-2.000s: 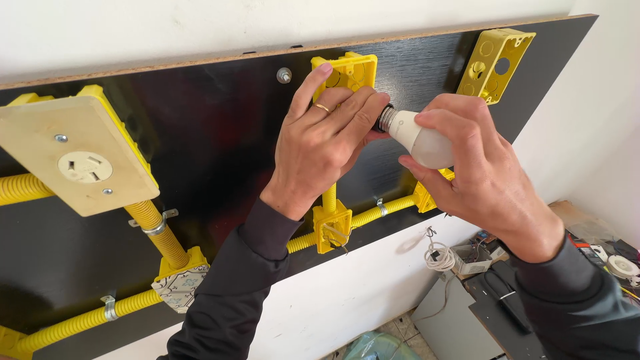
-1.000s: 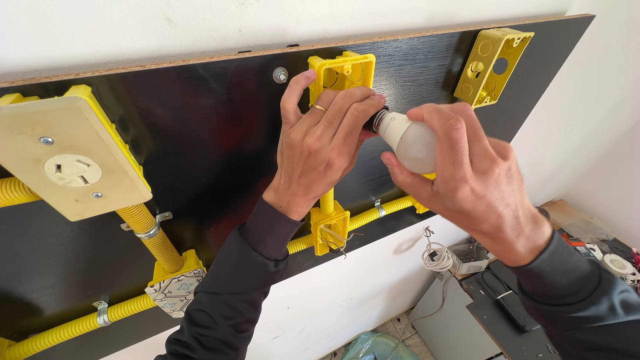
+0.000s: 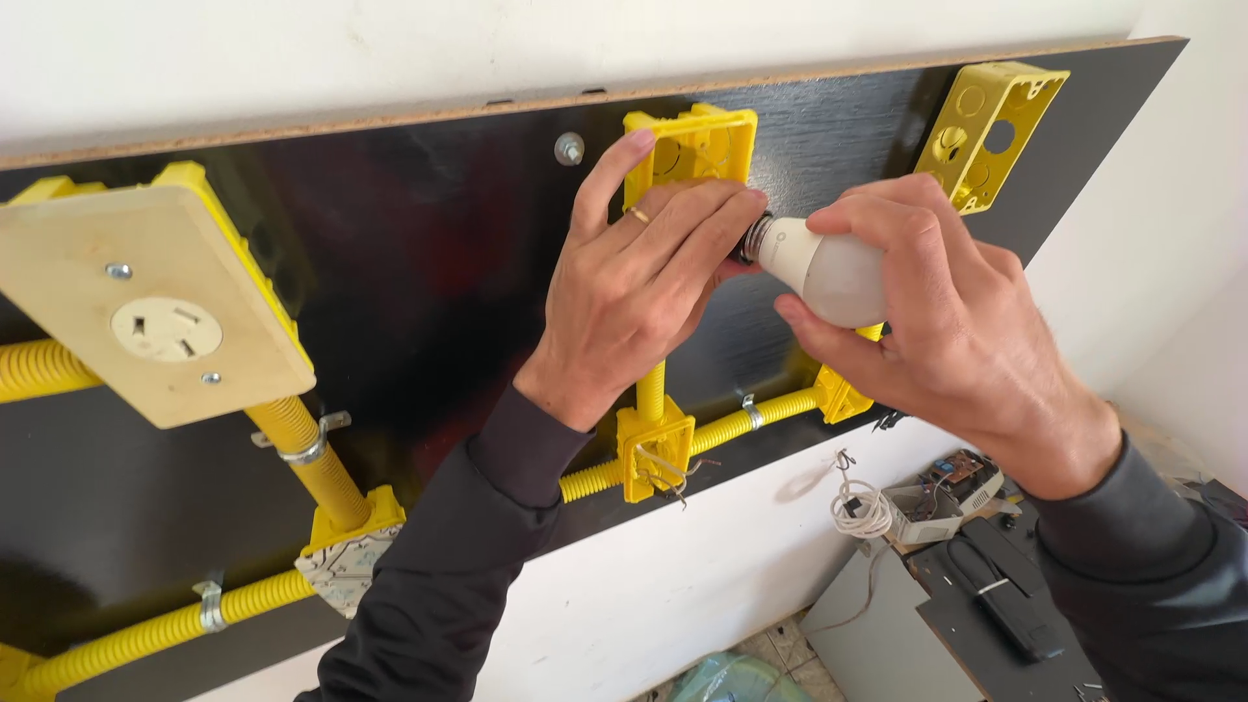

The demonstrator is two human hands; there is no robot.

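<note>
My right hand grips a white LED bulb by its frosted dome. The bulb's metal screw base enters a black lamp holder, mostly hidden by my left hand, whose fingers hold it. A ring is on one left finger. Behind and above the left hand is a yellow plastic electrical box, fixed to the black panel. Below it, a smaller yellow box has loose wire ends sticking out. A third, open yellow box is at the panel's right end.
A beige socket plate covers a box at left. Yellow corrugated conduit runs along the panel, held by metal clamps. Coiled white cable and a dark table with electrical parts lie at lower right.
My right hand's fingers have shifted around the bulb's dome, and the bulb's tilt has changed slightly. The left hand stays at the lamp holder.
</note>
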